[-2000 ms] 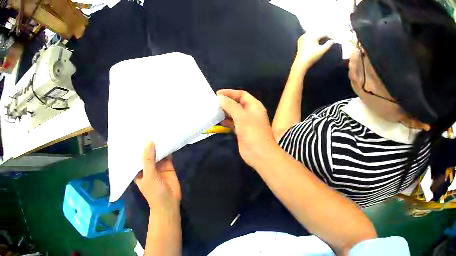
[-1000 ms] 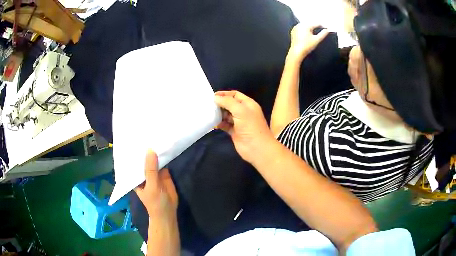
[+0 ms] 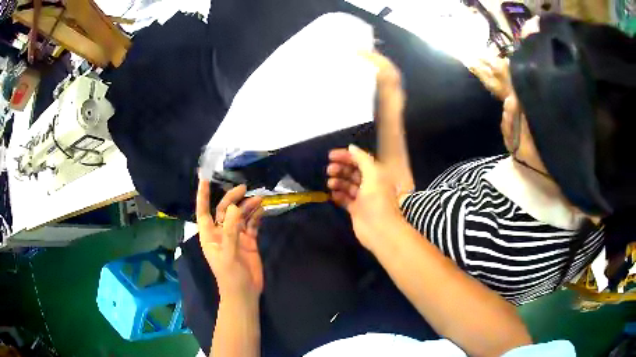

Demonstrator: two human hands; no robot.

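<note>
The white paper sheet (image 3: 307, 87), plain on the side I see, lies tilted over the dark fabric pile (image 3: 157, 111). The co-worker's hand (image 3: 387, 84) is at its right edge. My left hand (image 3: 235, 240) is below the sheet's blurred lower left tip, fingers apart, with nothing visibly held; its raised index finger is close to the tip, and touch cannot be told. My right hand (image 3: 362, 188) is below the sheet's right end, off the paper, fingers loosely curled and thumb apart, empty.
The co-worker in a striped top (image 3: 488, 223) stands close at the right. A yellow trolley bar (image 3: 296, 199) runs beneath the pile's edge. A blue plastic stool (image 3: 136, 296) stands on the green floor at lower left. A sewing machine (image 3: 70, 125) sits on a white table (image 3: 91, 188) at left.
The sheet has left my right hand and moved up and right, turning. The co-worker's arm has come across to its right edge. My left hand has opened its fingers.
</note>
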